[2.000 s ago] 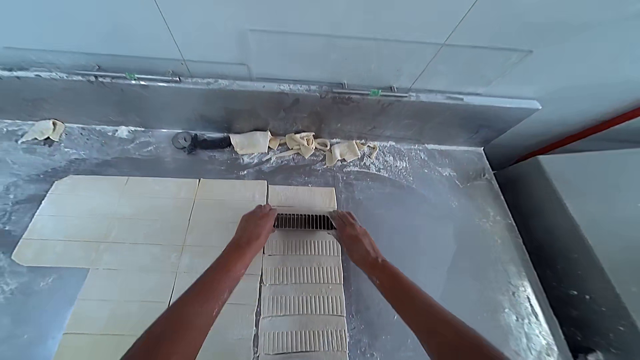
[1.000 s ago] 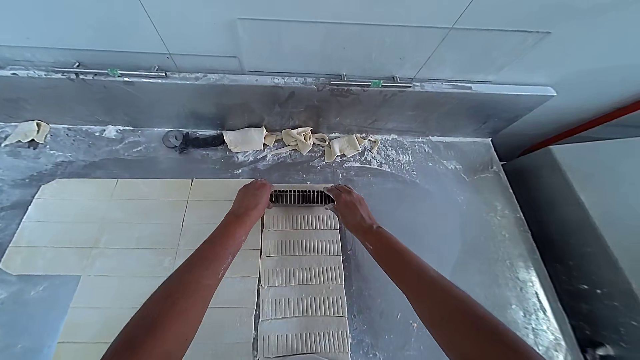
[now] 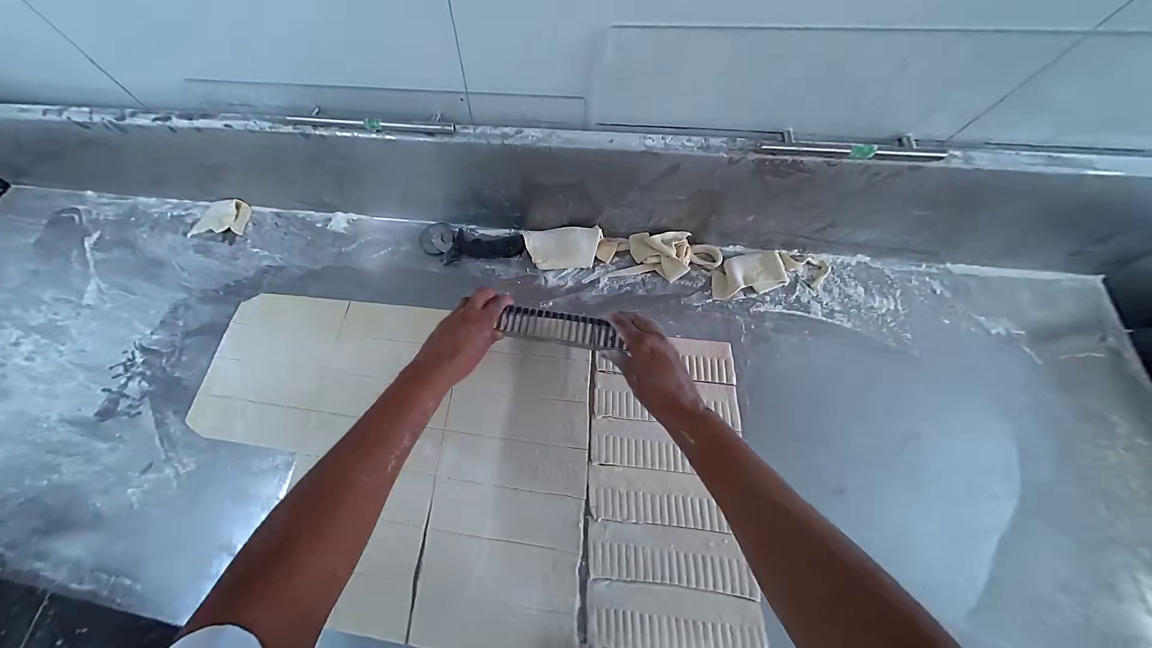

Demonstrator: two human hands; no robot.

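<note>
Between my left hand (image 3: 466, 333) and my right hand (image 3: 652, 364) is a multi-slotted metal dough cutter (image 3: 560, 328), gripped at its two ends. It hovers or rests at the far edge of the middle column of plain dough rectangles (image 3: 513, 463); contact is hard to tell. Under and beside my right forearm runs the right column of dough pieces (image 3: 661, 562), each bearing a row of parallel slits. Farther left, more plain dough (image 3: 288, 360) is scored into rectangles, partly hidden by my left arm.
Along the steel back ledge (image 3: 360, 171) lie a pastry wheel (image 3: 472, 244) with a dark handle and several dough scraps (image 3: 666, 255). Another scrap (image 3: 221, 218) lies farther left. The floured metal table (image 3: 882, 468) extends to the right.
Both hands have carried the cutter left, from the far end of the slit right column to the far end of the plain middle column. The view has shifted left.
</note>
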